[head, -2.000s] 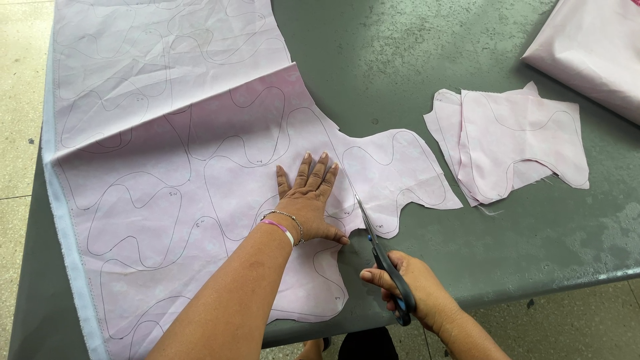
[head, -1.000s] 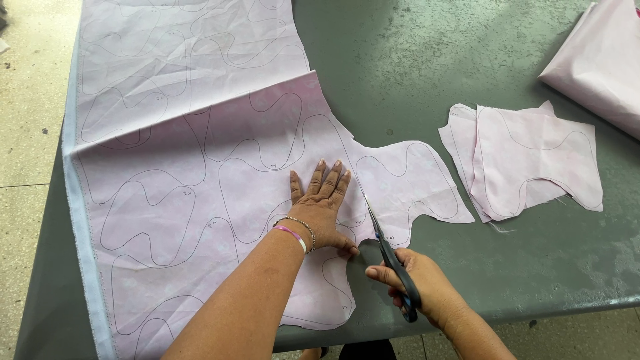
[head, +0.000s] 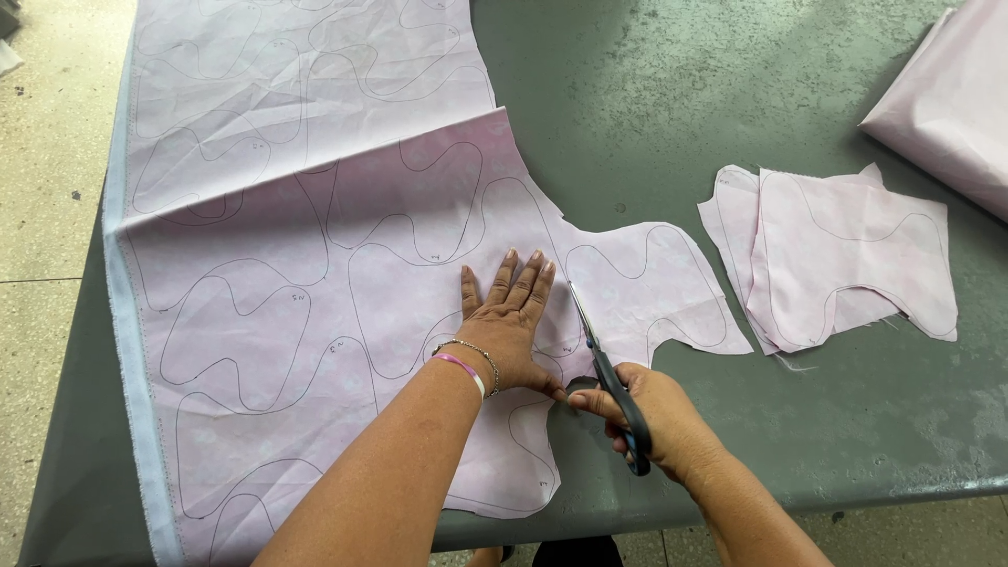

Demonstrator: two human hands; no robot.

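A large pink fabric sheet [head: 236, 331] with drawn curved outlines lies on the grey-green table, folded across its upper part. My left hand [head: 508, 327] rests flat on it, fingers spread, a chain bracelet and a pink band at the wrist. My right hand [head: 650, 417] holds dark-handled scissors [head: 610, 378] by the handles. Their blades point up and lie along the fabric between my left fingers and a curved fabric lobe [head: 685, 291] on the right. That lobe is still joined to the sheet at its upper left. Right of it lie several cut fabric pieces [head: 858, 252], overlapping.
Folded pink fabric [head: 953, 102] sits at the table's upper right. A light blue fabric border [head: 146, 441] runs along the sheet's left side. The near edge of the table [head: 748, 504] crosses the bottom, with speckled floor [head: 47, 197] showing at the left.
The scissor blades look closer together than a second ago. My left hand stays flat on the fabric. The view has shifted slightly.
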